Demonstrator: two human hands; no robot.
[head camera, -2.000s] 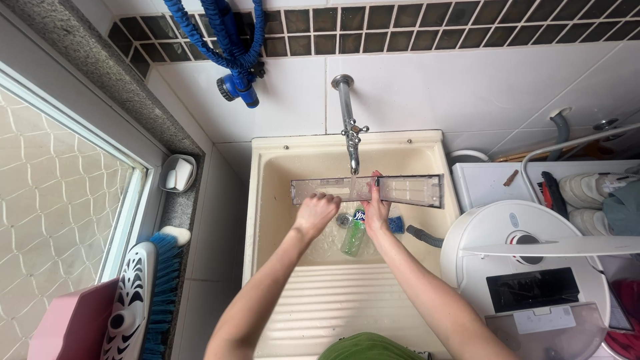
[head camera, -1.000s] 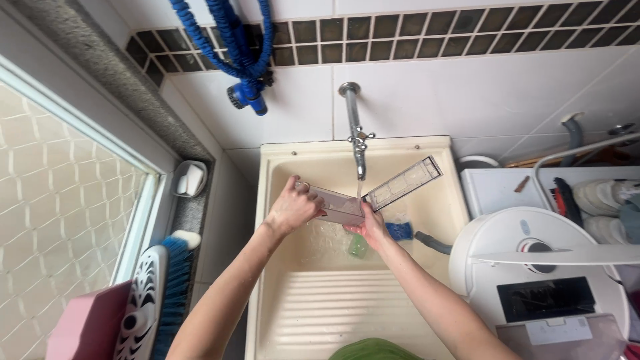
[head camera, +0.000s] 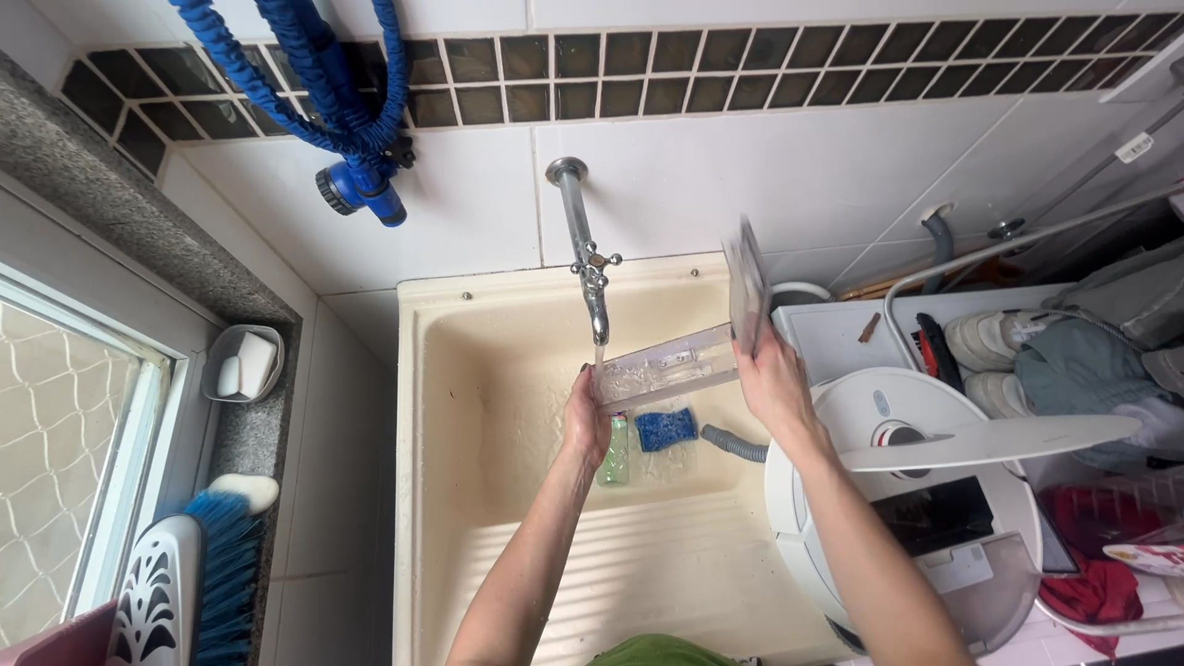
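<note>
Water runs from the metal faucet (head camera: 595, 296) onto a clear plastic bin (head camera: 666, 365), which lies tilted over the basin of the cream laundry sink (head camera: 472, 370). My left hand (head camera: 585, 421) grips the bin's left end. At its right end, my right hand (head camera: 772, 379) holds it by the raised, blurred lid or flap (head camera: 747, 277); the joint between the two is hidden by my fingers. Below the bin, a green bottle (head camera: 614, 453) and a blue sponge (head camera: 666, 430) lie in the basin.
A robot vacuum (head camera: 925, 407) with its cover raised stands right of the sink, near a grey drain hose (head camera: 735, 444). A blue hose (head camera: 356, 166) hangs on the wall. On the left ledge are a soap dish (head camera: 245, 363) and a blue-bristled brush (head camera: 227, 573).
The bin has moved under the running water, and its lid or flap has swung up on the right. My left hand has moved down to the bin's left end, and my right hand has moved right.
</note>
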